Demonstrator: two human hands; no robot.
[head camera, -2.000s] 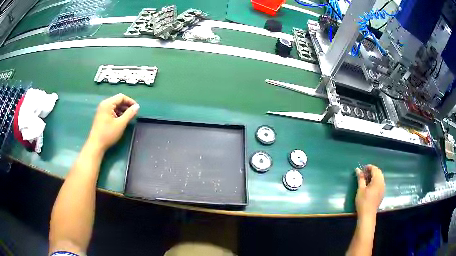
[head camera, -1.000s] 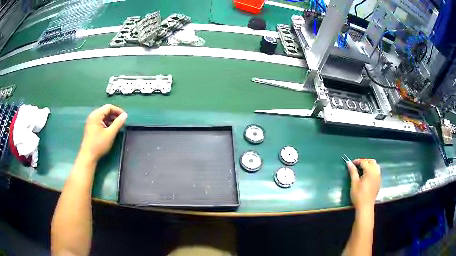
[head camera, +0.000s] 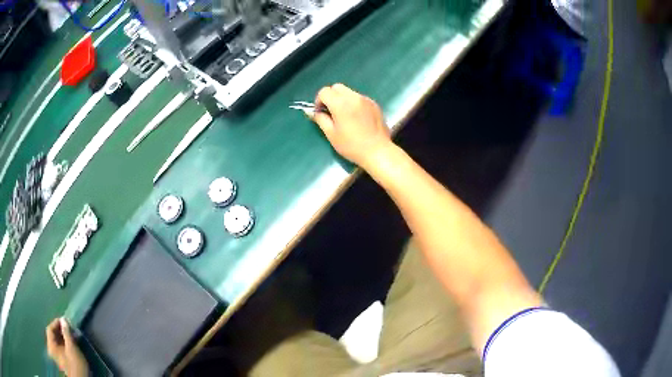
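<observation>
My right hand (head camera: 352, 124) is shut on tweezers (head camera: 303, 107), whose prongs point left above the green bench near its front edge. My left hand (head camera: 65, 349) is at the lower left, cut off by the edge, beside the black shallow tray (head camera: 151, 313); whether it holds anything cannot be told. Several round disc parts (head camera: 222, 191) lie pale side up between the tray and my right hand, touching neither. A silvery carrier plate (head camera: 74, 245) lies beyond the tray, at the left.
The press with its jig (head camera: 258, 55) stands at the top, with two pale pointed guide rails (head camera: 180, 147) reaching towards the discs. Stacked plates (head camera: 28, 199), a red bin (head camera: 78, 61) and a black round part (head camera: 116, 90) are at the back. My lap is below the bench edge.
The view has turned to the right and tilted, so the tray and discs now show at lower left. My left hand is now partly cut off. My right hand still holds the tweezers.
</observation>
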